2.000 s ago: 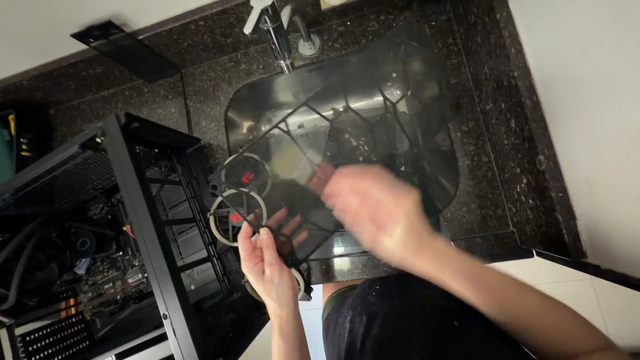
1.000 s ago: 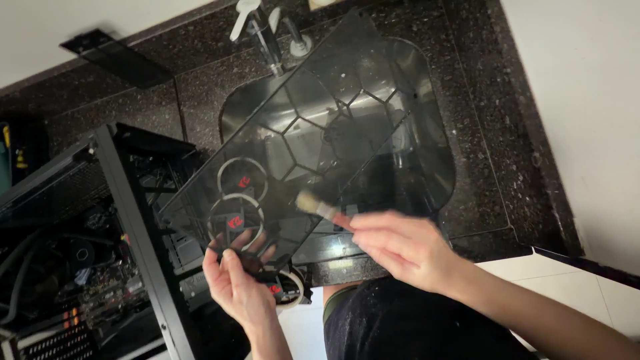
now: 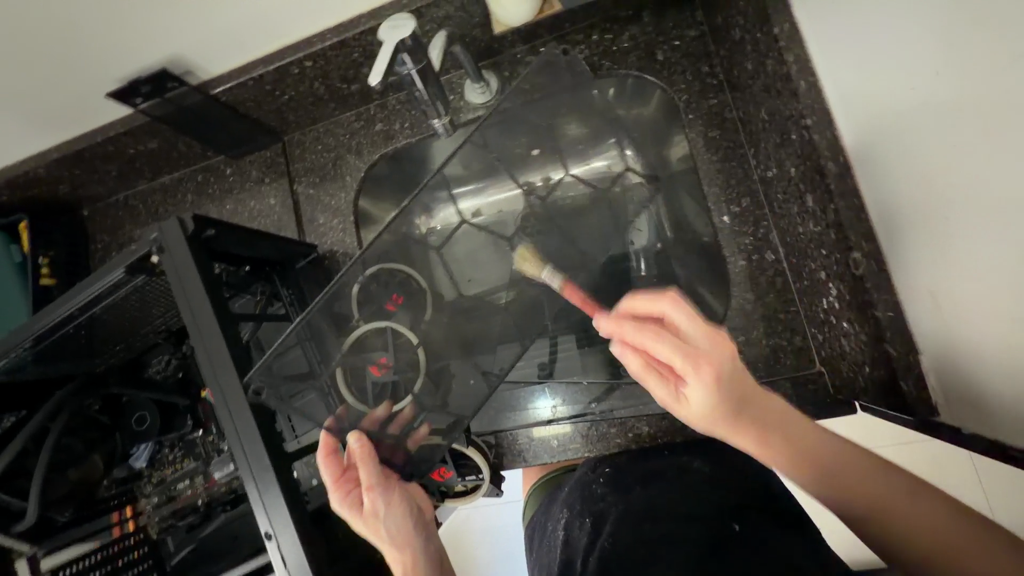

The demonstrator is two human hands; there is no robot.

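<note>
My left hand point(image 3: 380, 480) grips the lower left end of a dark see-through panel point(image 3: 480, 344), thumb on the near face and fingers visible through it. The panel is held tilted over the sink, and a pattern of dark lines crosses its upper part. Between the fingers of my right hand point(image 3: 680, 360) is the red handle of a paintbrush point(image 3: 560, 282); its pale bristles are over the middle of the panel, though contact cannot be told. Several fans with pale rings point(image 3: 382, 366) and red logos show through or beside the panel's lower left part.
An open black computer case point(image 3: 228, 384) with its parts exposed stands at the left. Behind the panel lies a steel sink point(image 3: 704, 264) with a faucet point(image 3: 420, 80). A dark flat plate point(image 3: 192, 112) leans at the back wall. The speckled stone counter point(image 3: 768, 152) surrounds the sink.
The right hand was a blur over the panel two seconds ago; the brush now shows clearly in it. The panel's angle has shifted while my left hand kept its lower end.
</note>
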